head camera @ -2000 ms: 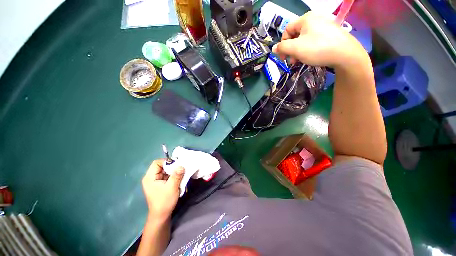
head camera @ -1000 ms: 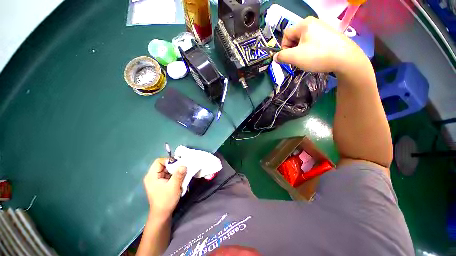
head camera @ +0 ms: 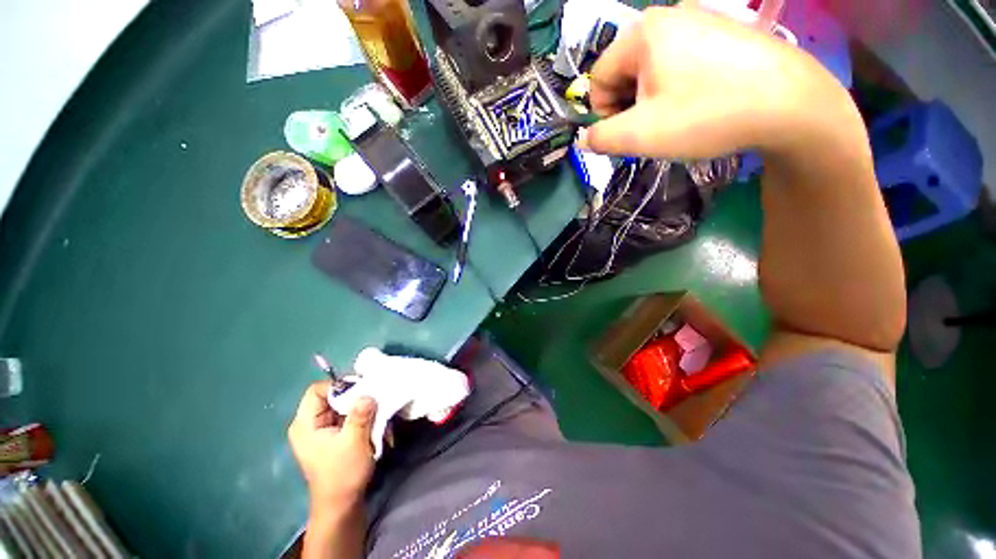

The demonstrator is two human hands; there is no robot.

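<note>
My left hand (head camera: 333, 442) is at the near bench edge, closed around a slim soldering iron (head camera: 331, 373) wrapped in a crumpled white cloth (head camera: 404, 390). The iron's metal tip points up and left. My right hand (head camera: 666, 93) is raised at the upper right, beside the black soldering station (head camera: 508, 115), which has a small red light. A small dark, thin tool (head camera: 583, 114) shows at its fingertips; most of it is hidden by the fingers, so its kind is unclear.
On the green bench (head camera: 186, 328) are a smartphone (head camera: 380, 269), wire reel (head camera: 288, 194), pale green container (head camera: 317, 135), amber bottle (head camera: 390, 46) and black holder (head camera: 406, 180). Trays (head camera: 60, 530) stand lower left. A cardboard box (head camera: 710, 415), black bag and blue stool (head camera: 928, 169) are right.
The dark tool at my right fingertips was not visible two seconds ago. The view has shifted slightly. My left hand still holds the iron and cloth.
</note>
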